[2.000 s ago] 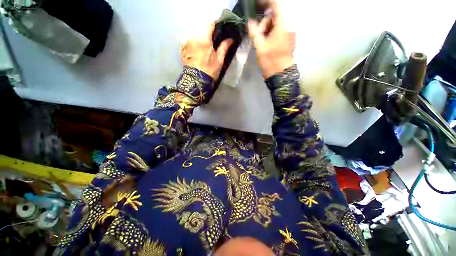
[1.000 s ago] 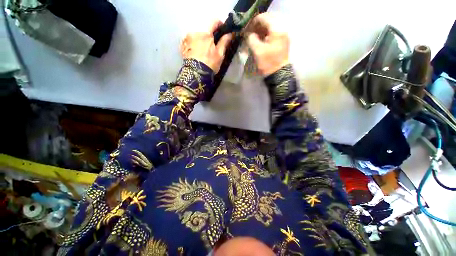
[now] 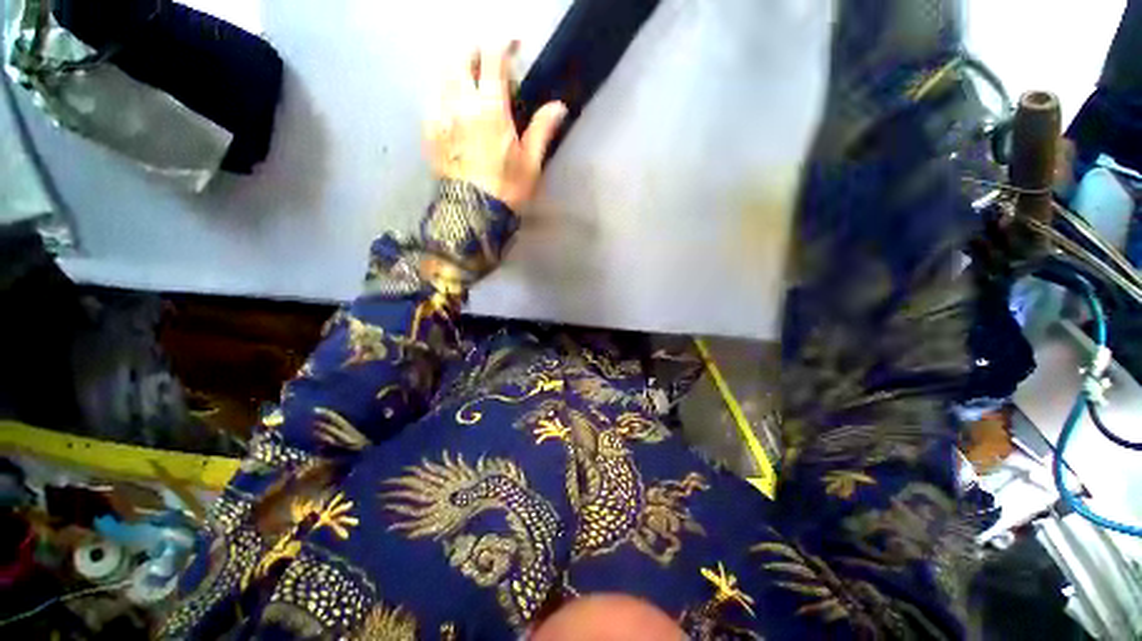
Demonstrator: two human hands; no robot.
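Black cut pieces [image 3: 586, 56] lie as a long dark strip on the white table, slanting from my left hand up past the top edge. My left hand [image 3: 482, 132] rests at the strip's lower end, thumb on its right side and fingers on its left. Whether it grips or only presses is hard to tell. My right hand is out of the picture. The blurred right sleeve reaches up past the top edge at the right.
A bundle of black and silver-white pieces [image 3: 238, 94] lies at the table's left end. The iron's brown handle [image 3: 1034, 144] shows at right, its body mostly behind my sleeve. A blue tube [image 3: 1067, 470] hangs there. A yellow bar [image 3: 125, 453] and a thread cone [image 3: 97, 560] are below left.
Both hands were together on the black pieces and a grey-green strip. My right hand has left over the top edge. The grey-green strip and pale piece are no longer seen between the hands.
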